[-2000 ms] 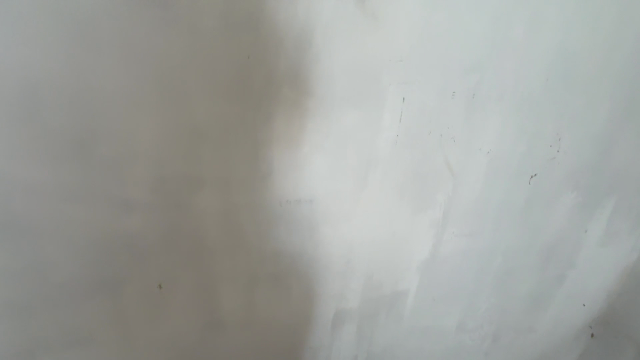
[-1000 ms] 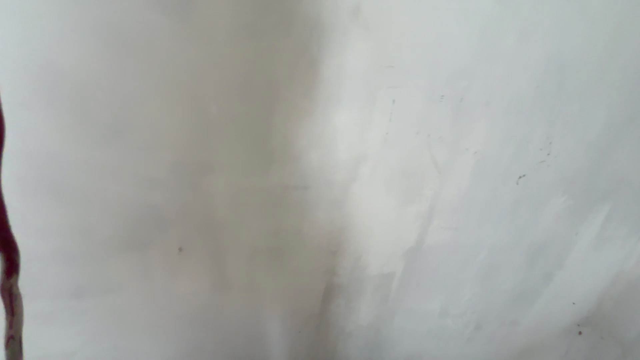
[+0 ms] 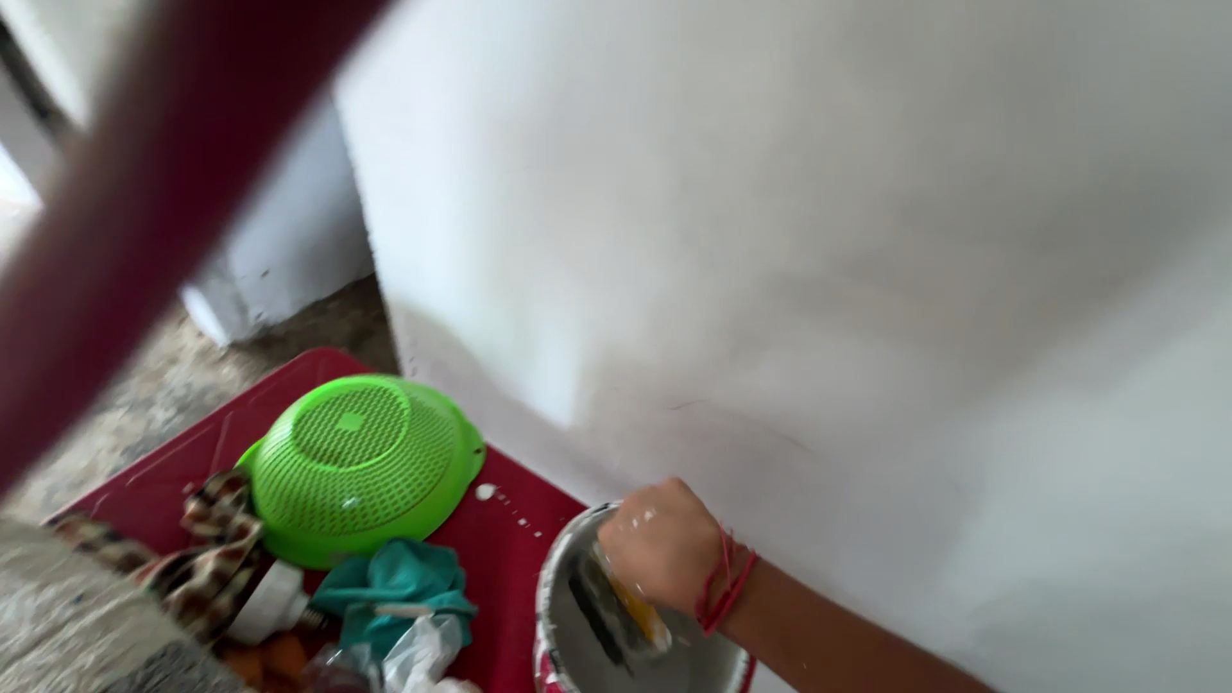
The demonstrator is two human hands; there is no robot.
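Observation:
My right hand, with a red thread around its wrist and white paint spots on the knuckles, is closed on a paintbrush. The brush has a yellow part and dark bristles, and it is down inside a paint bucket at the bottom of the view. The bucket's inner wall is coated white or grey. Beside the bucket stands a white-painted wall. My left hand is not in view.
A red table bears an upturned green plastic colander, a checked cloth, a teal cloth, a white light bulb and a clear plastic bag. A blurred dark red bar crosses the upper left.
The view has swung from the wall alone to the table and bucket. My right hand and the brush now show; neither was visible in the earlier frames.

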